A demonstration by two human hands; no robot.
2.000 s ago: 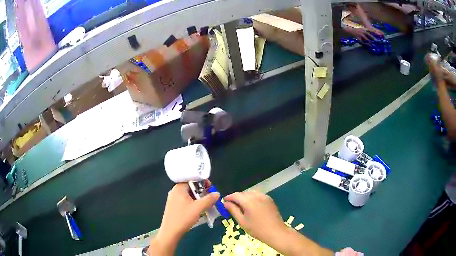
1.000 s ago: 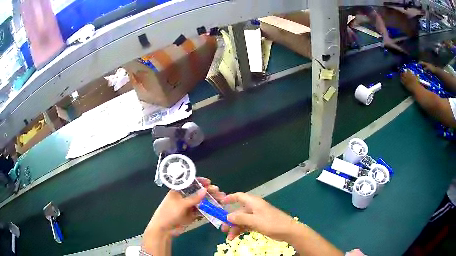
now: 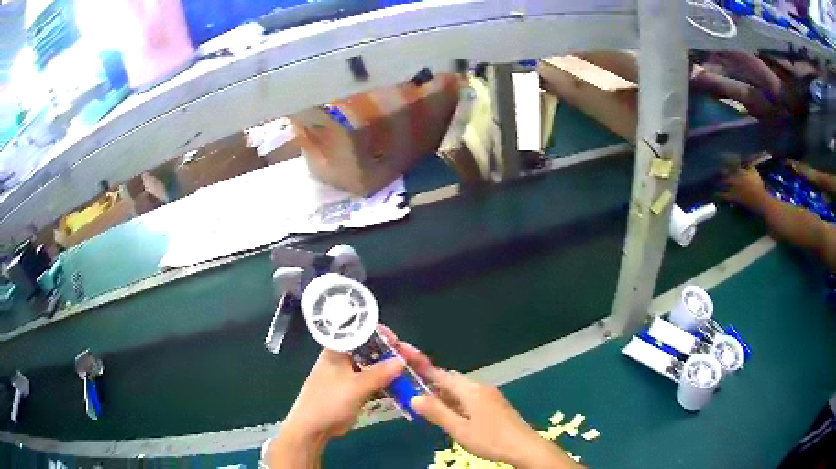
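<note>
A white handheld fan unit is held up over the bench edge, its round spoked face turned to the camera and its handle slanting down to the right. My left hand grips the handle just below the head. My right hand holds the lower end of the handle, with fingers on the blue battery, which lies along the open handle. The circuit board shows between head and battery. Pale yellow foam pads lie loose below my right hand. The fingers partly hide the handle.
Waiting units cluster on the bench at right, by the grey post. Other units sit on the green belt. A cardboard box and white sheets are beyond. Another worker's arms reach in at far right.
The battery, earlier angled out from the handle, now lies along it. The fan face has turned towards the camera. The view has shifted left, and my right hand covers the handle's lower end.
</note>
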